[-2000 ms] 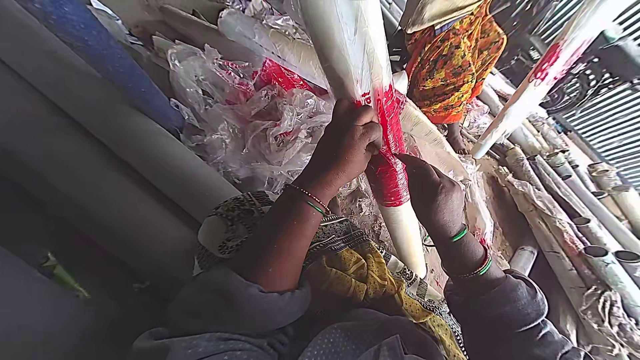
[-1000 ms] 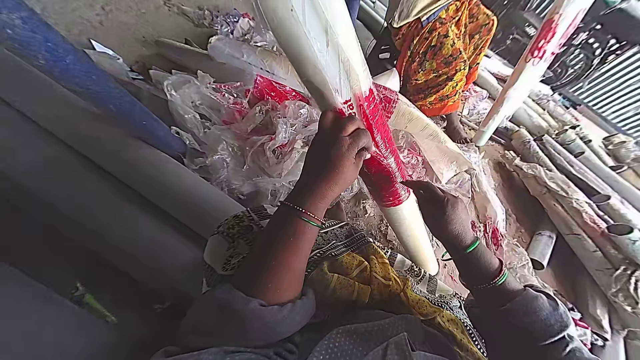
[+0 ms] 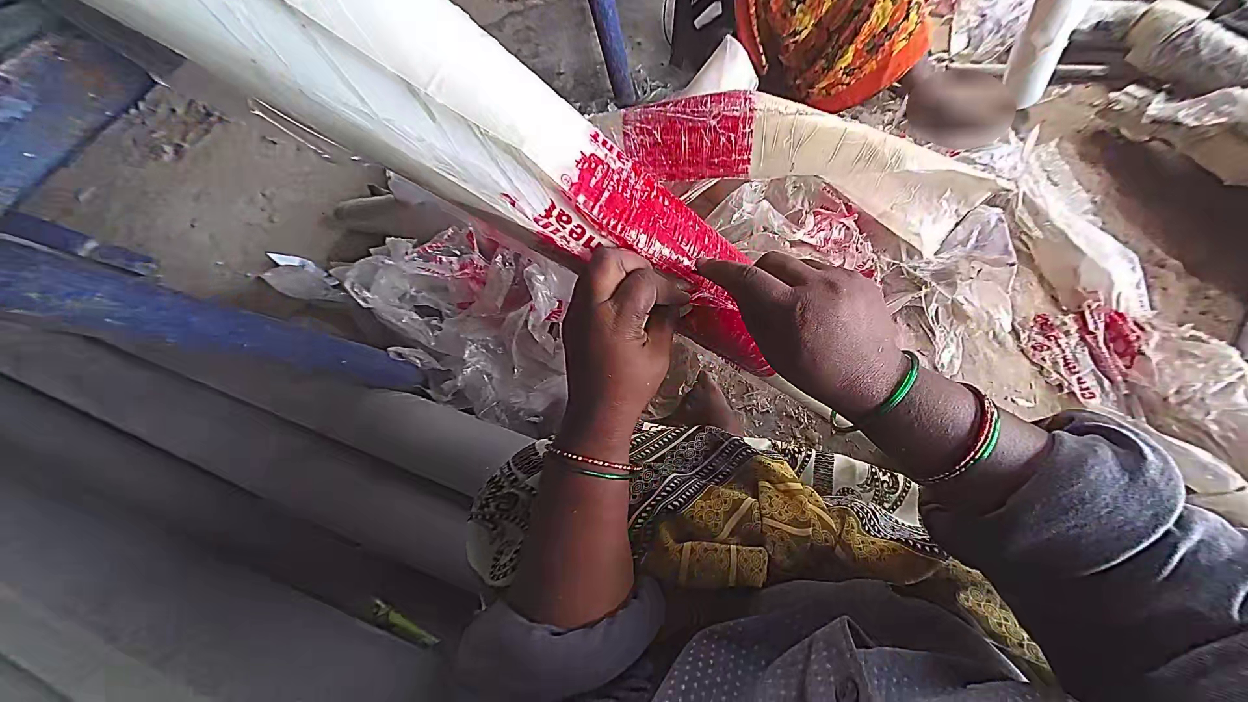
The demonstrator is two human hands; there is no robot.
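A long white tube (image 3: 390,107) wrapped in clear plastic film slants from the upper left toward the middle, its lower part covered by a red printed band (image 3: 648,210). My left hand (image 3: 624,322) pinches the film at the band's lower edge between thumb and fingers. Close beside it, my right hand (image 3: 804,317) bends over the red band, fingers pressed on the wrapping; its fingertips are partly hidden, so its grip is unclear. Patterned yellow and black cloth (image 3: 760,517) lies over my lap, below both hands.
Crumpled clear film (image 3: 487,331) lies on the ground behind the tube. Grey pipes (image 3: 292,409) and a blue bar (image 3: 195,312) are at the left. A cream wrapped piece (image 3: 858,156) with a red band lies beyond. A person in orange patterned cloth (image 3: 838,44) is at the top.
The tube now slants more toward the upper left. My right hand has come in from the tube's lower end, closer to my left hand. The view has shifted.
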